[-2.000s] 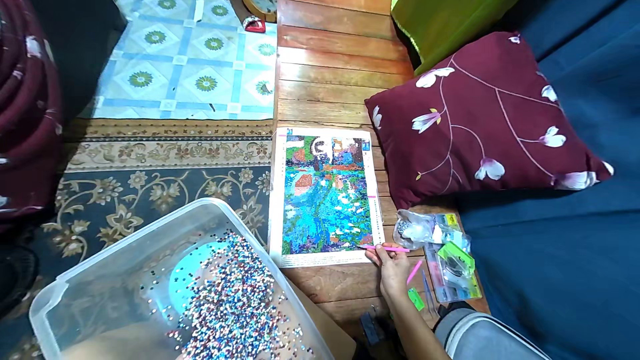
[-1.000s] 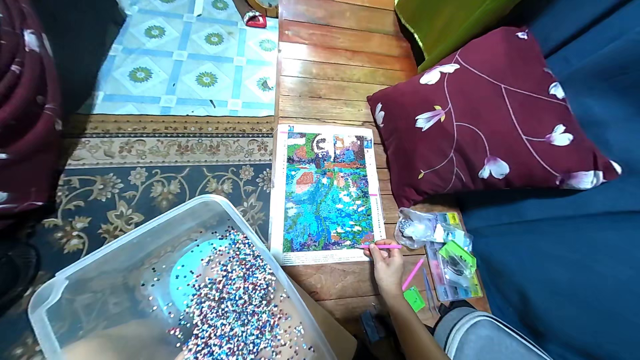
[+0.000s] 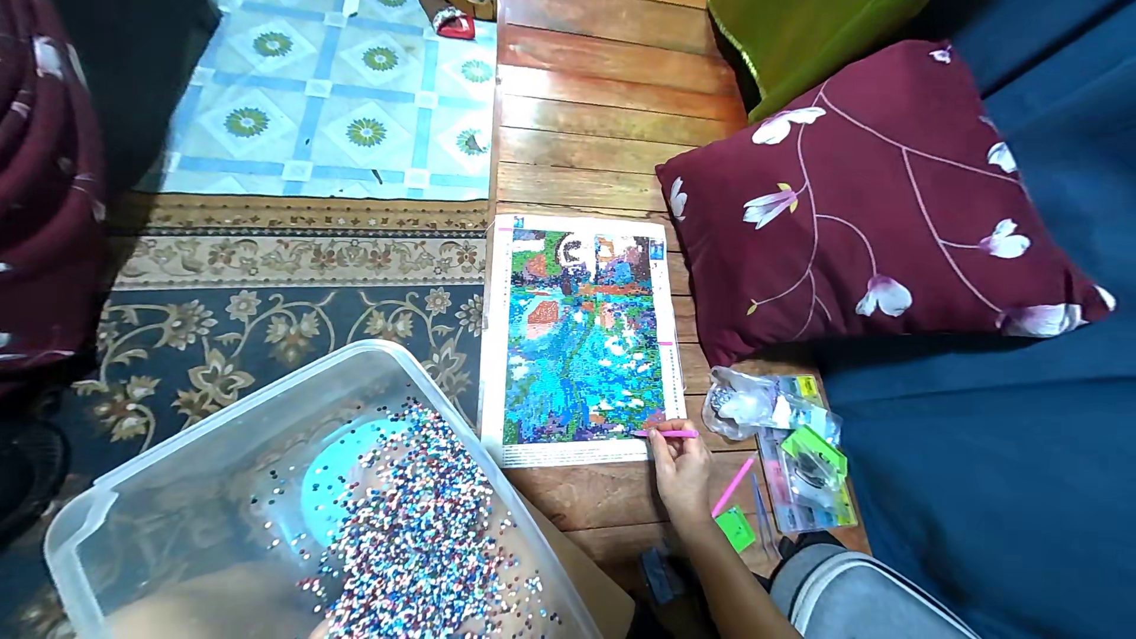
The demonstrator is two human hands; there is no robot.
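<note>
In my right hand (image 3: 682, 463) is a pink pen-shaped tool (image 3: 676, 434), its tip at the lower right edge of a diamond painting canvas (image 3: 581, 355). The canvas lies flat on a wooden surface, its picture bright blue and green within a white margin. At the lower left, a clear plastic bin (image 3: 213, 426) holds many small multicoloured beads (image 3: 426, 515) and a turquoise round thing (image 3: 333, 484). Blurred skin shows through the bin's wall; a small bit of a fingertip seems visible at the bottom edge, but my left hand cannot be made out clearly.
Right of my hand lie a second pink stick (image 3: 733, 487), a green square piece (image 3: 735, 529), tweezers (image 3: 763, 515), plastic bags (image 3: 744, 404) and a clear case (image 3: 803, 506). A maroon floral cushion (image 3: 852, 222) and a grey bag (image 3: 861, 595) are farther right. A patterned rug (image 3: 222, 328) lies left.
My right hand stays by the canvas's lower right corner, with the pink tool still held and tilted slightly differently.
</note>
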